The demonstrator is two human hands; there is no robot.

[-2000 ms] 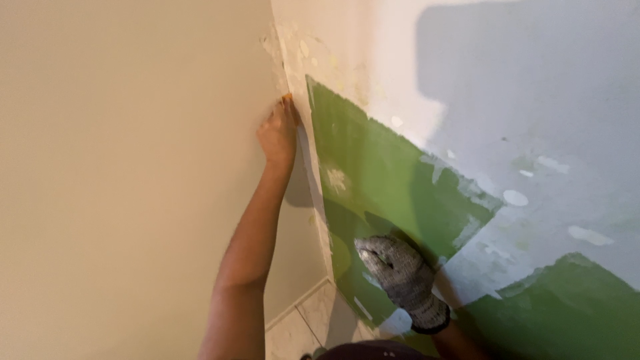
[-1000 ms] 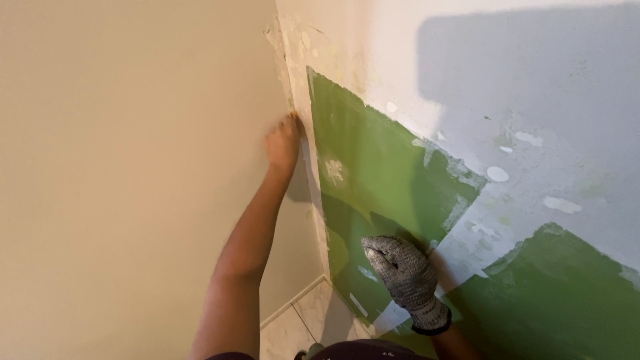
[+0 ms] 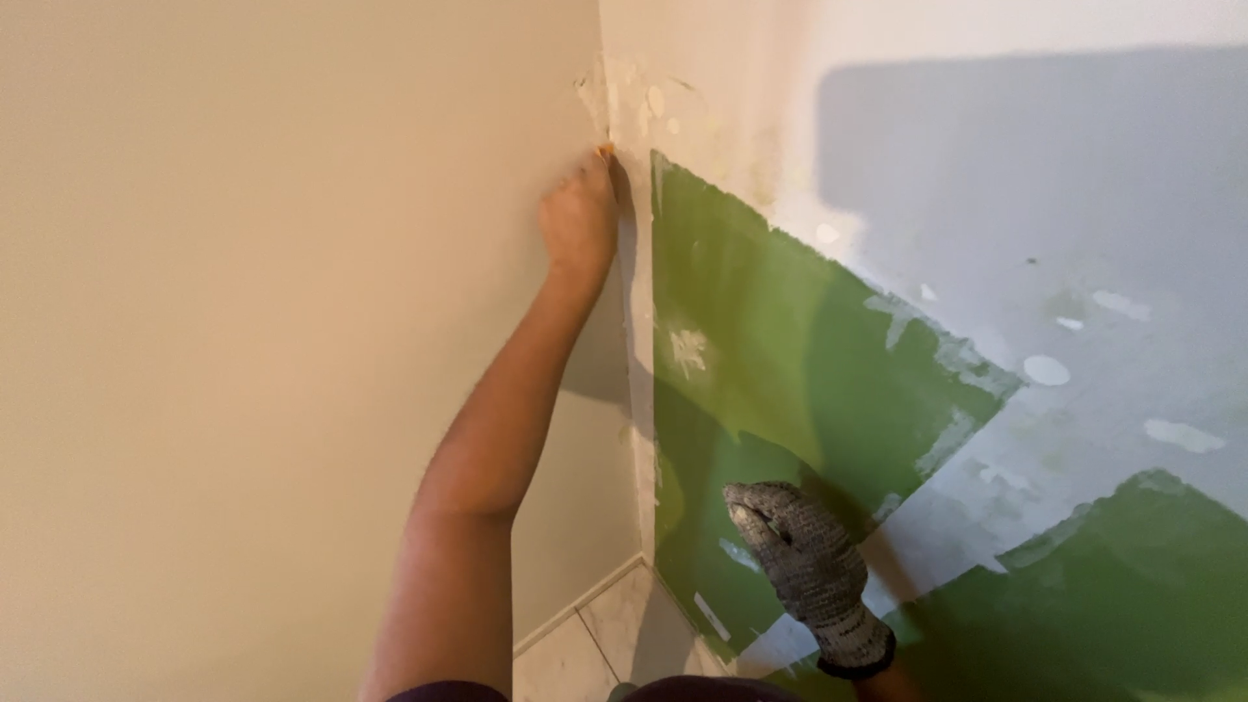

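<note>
My bare left hand (image 3: 579, 216) is closed on a small orange object (image 3: 604, 150), mostly hidden by my fingers, at the corner where the beige wall (image 3: 292, 292) meets the patched wall. What the orange object is cannot be told. Pale filler patches (image 3: 655, 99) lie around the corner just above that hand. My right hand (image 3: 804, 556), in a grey knit glove, is held with its fingers curled in front of the green painted area (image 3: 741, 292). Whether it holds anything cannot be made out.
White filler spots (image 3: 1046, 370) dot the pale upper part of the right wall (image 3: 1033, 175). A second green area (image 3: 1131, 575) lies at lower right. Light floor tiles (image 3: 585, 643) and a narrow skirting strip show at the foot of the corner. Shadows fall across the right wall.
My left hand has moved a little along the corner, and the orange object at its fingertips shows more plainly than one second ago. My gloved right hand keeps much the same curled pose.
</note>
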